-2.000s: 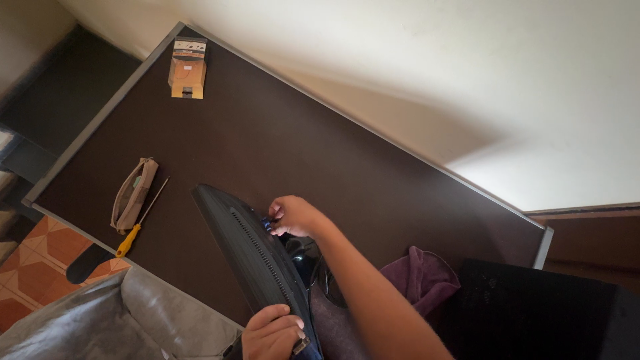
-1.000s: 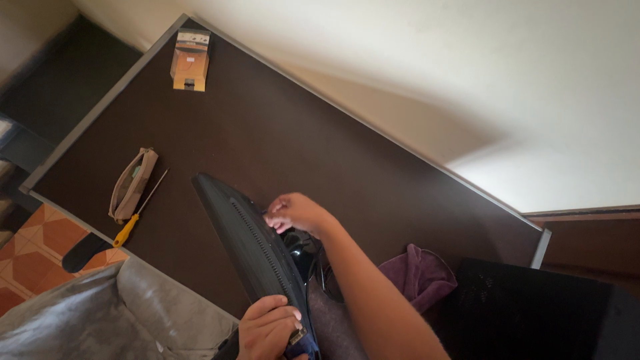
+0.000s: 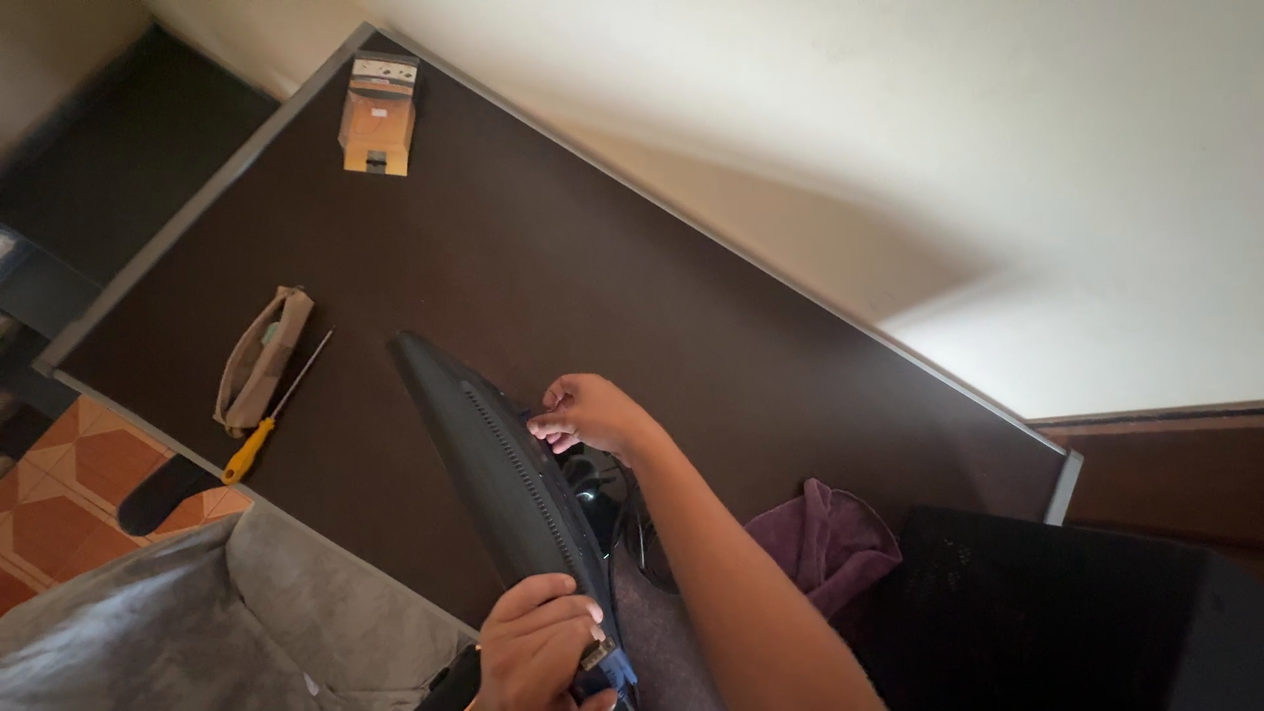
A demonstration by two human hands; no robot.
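Observation:
A black computer monitor (image 3: 494,464) with a vented housing stands on edge at the near side of the dark brown table (image 3: 612,286). My left hand (image 3: 543,632) grips its near end, with a blue VGA cable connector (image 3: 610,667) at the fingers. My right hand (image 3: 588,415) has its fingertips bent at the back of the monitor, near a small dark blue part that they partly hide; whether they grip it cannot be told. Below that hand lies a glossy black piece (image 3: 592,484), perhaps the stand, with black cables (image 3: 642,543) beside it.
A yellow-handled screwdriver (image 3: 252,449) lies beside an open beige pouch (image 3: 265,360) to the left. A small orange and clear package (image 3: 380,118) is at the far corner. A purple cloth (image 3: 829,543) and a black case (image 3: 1037,612) are at the right; a grey cushioned seat (image 3: 148,612) is at the lower left.
My right hand stays at the back of the monitor, its fingers slightly shifted. My left hand keeps its hold on the near end.

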